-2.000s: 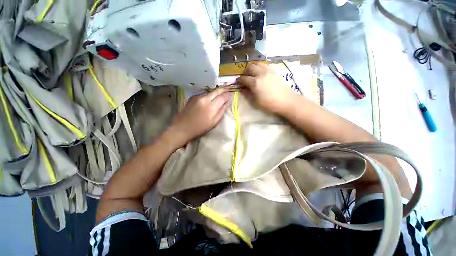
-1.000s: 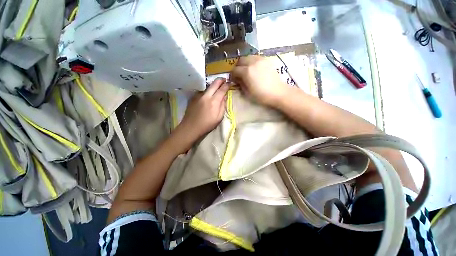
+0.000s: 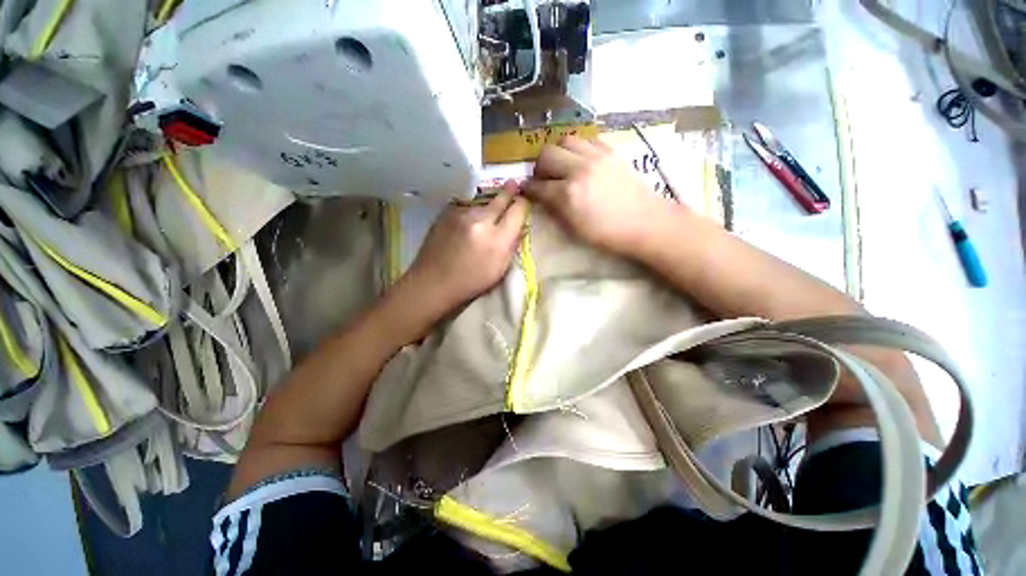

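A beige bag body (image 3: 596, 326) lies in front of me, its yellow seam tape (image 3: 524, 326) running down the middle. My left hand (image 3: 478, 239) and my right hand (image 3: 585, 191) meet at its far edge, fingertips pinching the fabric at the top of the tape. The exact grip is partly hidden by the fingers. The yellow-brass pattern clamp (image 3: 540, 143) is just beyond my fingertips, under the machine's needle area. The beige strap (image 3: 889, 416) loops over my right forearm.
The white machine head (image 3: 326, 101) stands at the upper left, beside a pile of beige bags (image 3: 90, 270). Red-and-black snips (image 3: 788, 169), a blue-handled screwdriver (image 3: 964, 253) and a dark thin pointed tool (image 3: 655, 161) lie on the right. A handwritten template sheet (image 3: 686, 169) is under my right hand.
My hands stay at the bag's far edge, with small finger movements and my left fingers more curled than a second ago. The view has shifted slightly.
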